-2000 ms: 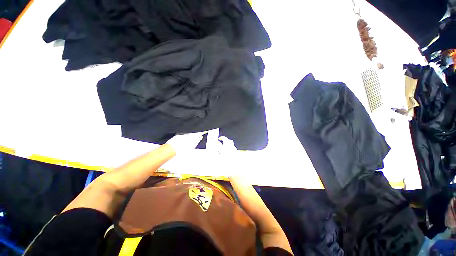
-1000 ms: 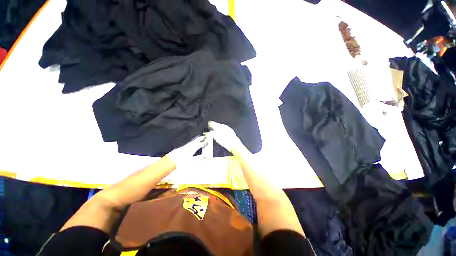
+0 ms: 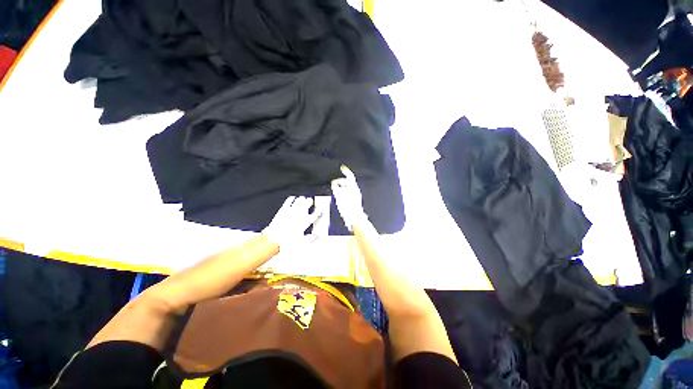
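A matt black garment [image 3: 281, 144] lies in front of me on the white table, its upper part bunched in folds. My left hand [image 3: 292, 218], in a white glove, rests at its near edge with fingers bent. My right hand [image 3: 349, 199], also gloved, lies on the cloth just to the right, its fingertips on the fabric. A white strip, perhaps a label [image 3: 321, 215], shows between the hands. Glare blurs the gloves, so whether the fingers grip anything cannot be told.
A black pile [image 3: 228, 45] lies beyond the garment. Another black heap [image 3: 517, 197] droops over the near edge at right. A patterned pale sheet [image 3: 558, 137], a brown bundle [image 3: 548, 62], a tan piece [image 3: 618, 137] and shiny black garments [image 3: 659, 175] lie farther right.
My hands were close together at the cloth's near edge and are now apart. My right hand has moved right and its fingertips lie farther up the cloth. The view has shifted slightly.
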